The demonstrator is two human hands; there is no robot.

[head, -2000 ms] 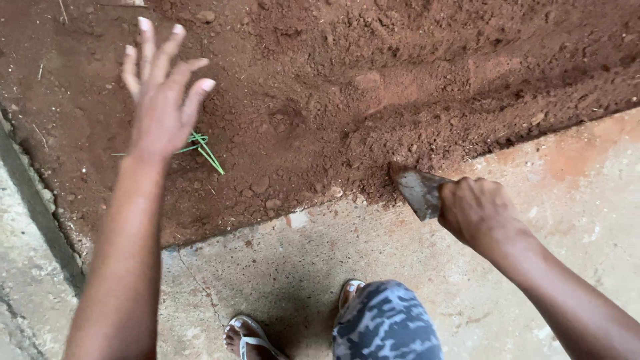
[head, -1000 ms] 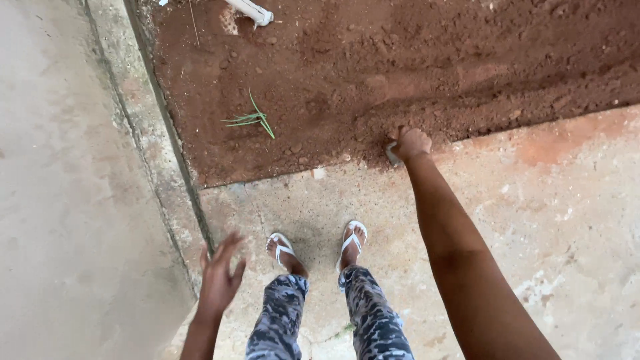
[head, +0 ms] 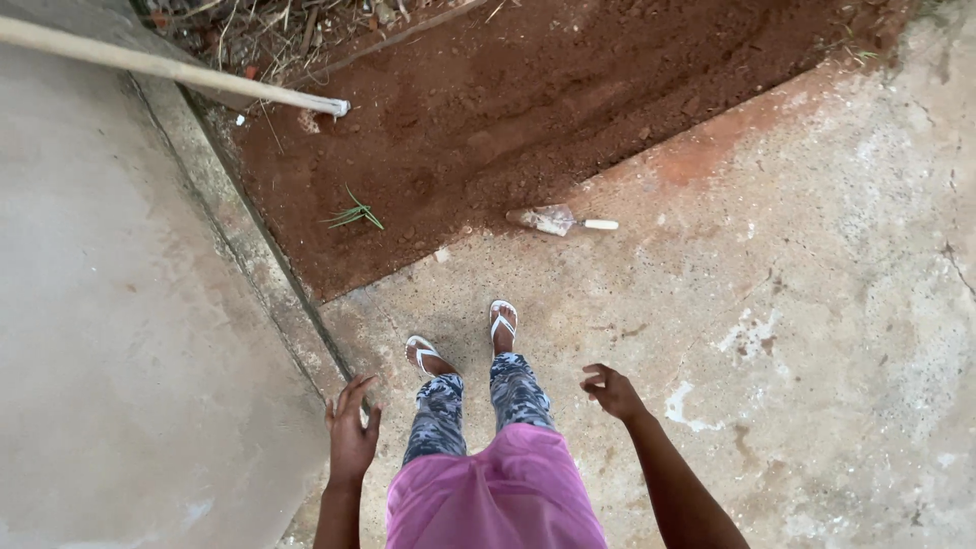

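Note:
Both hands hang empty beside my body over the concrete. My left hand (head: 352, 431) has its fingers apart, left of my trouser leg. My right hand (head: 612, 392) is loosely curled with nothing in it, fingers a little apart. A trowel (head: 550, 219) with a pale handle lies on the concrete at the edge of the soil bed (head: 473, 145), its soil-smeared blade pointing left. A small green plant (head: 354, 213) with thin leaves stands or lies in the red soil near the bed's left corner; its roots cannot be seen.
A long pale pole (head: 175, 70) reaches in from the upper left, its end over the soil. Dry twigs and debris (head: 297, 30) lie beyond the bed. A narrow concrete curb (head: 244, 229) borders the left side. My feet in white flip-flops stand on the concrete floor (head: 724, 305).
The trowel, in my right hand in the oldest frame, now lies let go on the concrete. My right hand has drawn back toward my body. The view is now higher and wider.

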